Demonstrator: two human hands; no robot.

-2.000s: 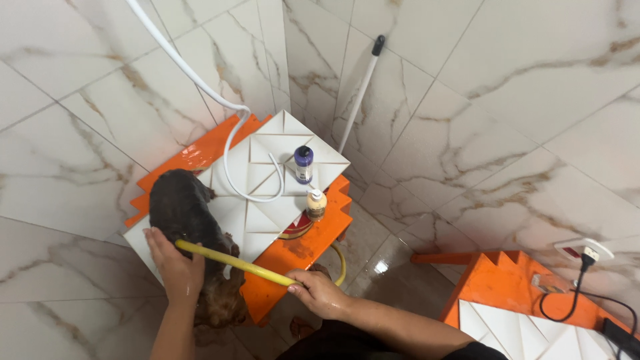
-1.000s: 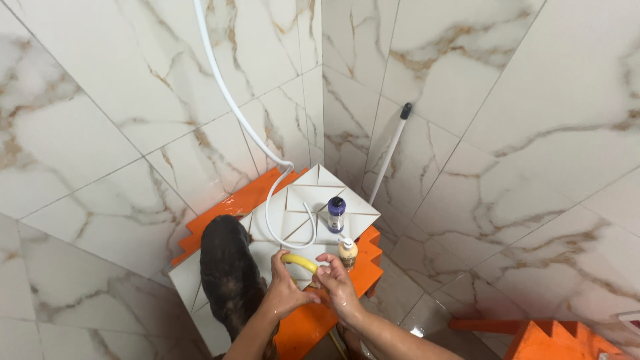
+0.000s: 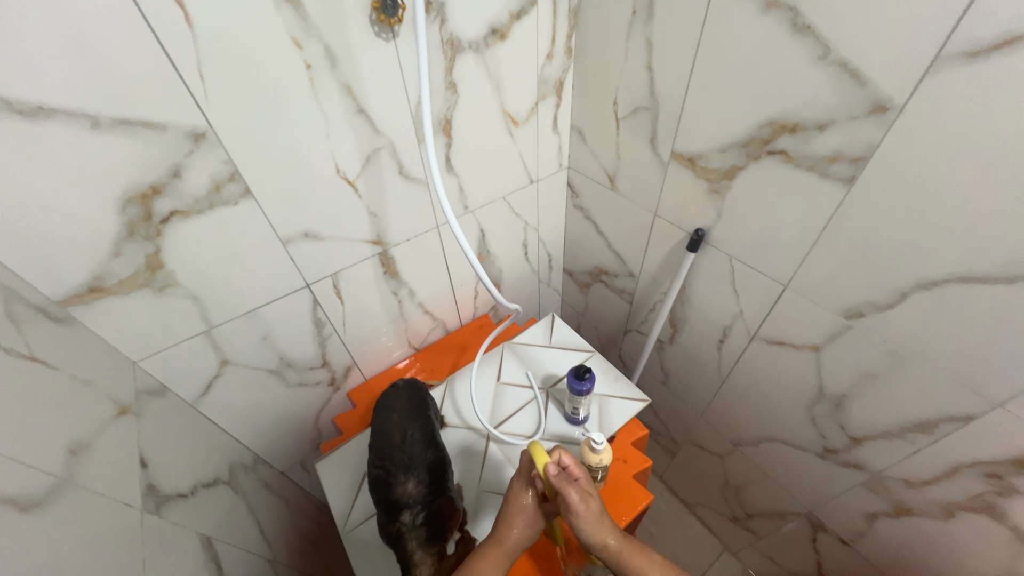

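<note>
Both my hands meet on a yellow hose at the front of a white-tiled table with orange edges. My left hand closes around the hose from the left, and my right hand grips it from the right, fingers near its upper end. Left of my hands stands a wet, dark-coated dog, its head out of clear sight. Just beyond my hands lies the curled end of a white hose. A pump bottle is beside my right hand, with a purple-topped bottle behind it.
Marbled tile walls meet in a corner behind the table. A white pole with a black tip leans on the right wall. A yellow valve handle is on the wall at the top, near the hanging white hose.
My hands, wide apart on the yellow hose two seconds ago, have come together near its end. My left hand has left the dog's side. The view has shifted upward.
</note>
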